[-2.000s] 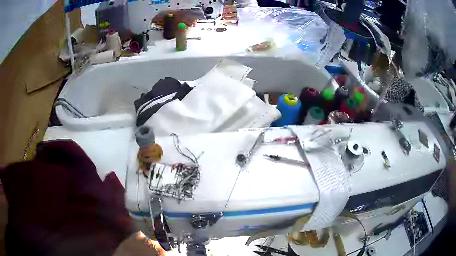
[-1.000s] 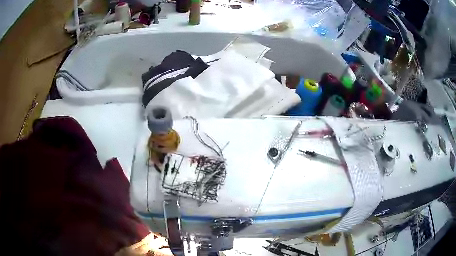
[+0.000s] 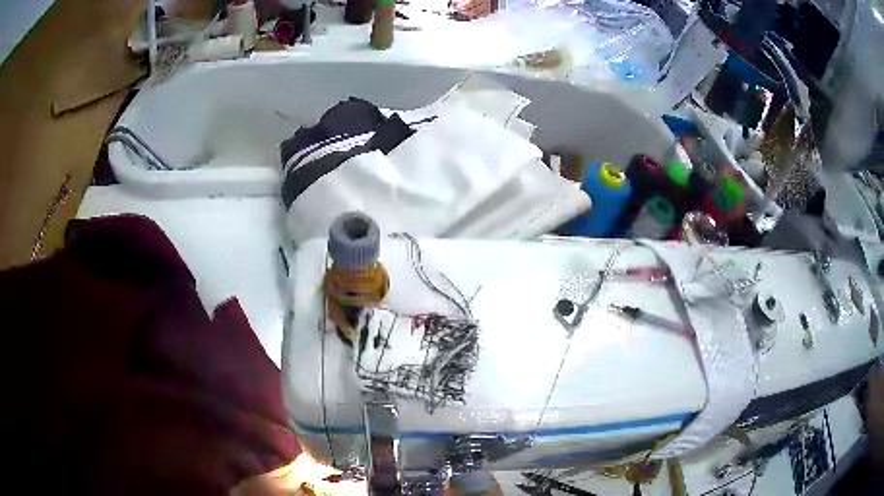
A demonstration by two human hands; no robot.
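A dark maroon cloth [image 3: 126, 358] fills the lower left, raised beside the head end of a white industrial sewing machine [image 3: 523, 358]. A small, brightly lit part of my left hand [image 3: 281, 479] shows at the cloth's lower right edge; the bottom edge cuts it off and its grip is unclear. The metal needle-bar parts [image 3: 383, 450] are at the bottom; the needle point is out of view. My right hand is not clearly seen; blurred skin-toned patches at the bottom and right edges cannot be identified.
On the machine are an orange-brown bottle [image 3: 356, 276], pins [image 3: 436, 358], a pen-like tool [image 3: 654, 320] and a white band [image 3: 722, 358]. Behind lie white fabric [image 3: 436, 184] and coloured thread cones [image 3: 606, 194]. Dark scissor-like tools [image 3: 557, 482] lie below the arm.
The view has shifted, so the machine and the things on it sit further right. The maroon cloth still stands raised at left, covering more of the lower left than two seconds ago.
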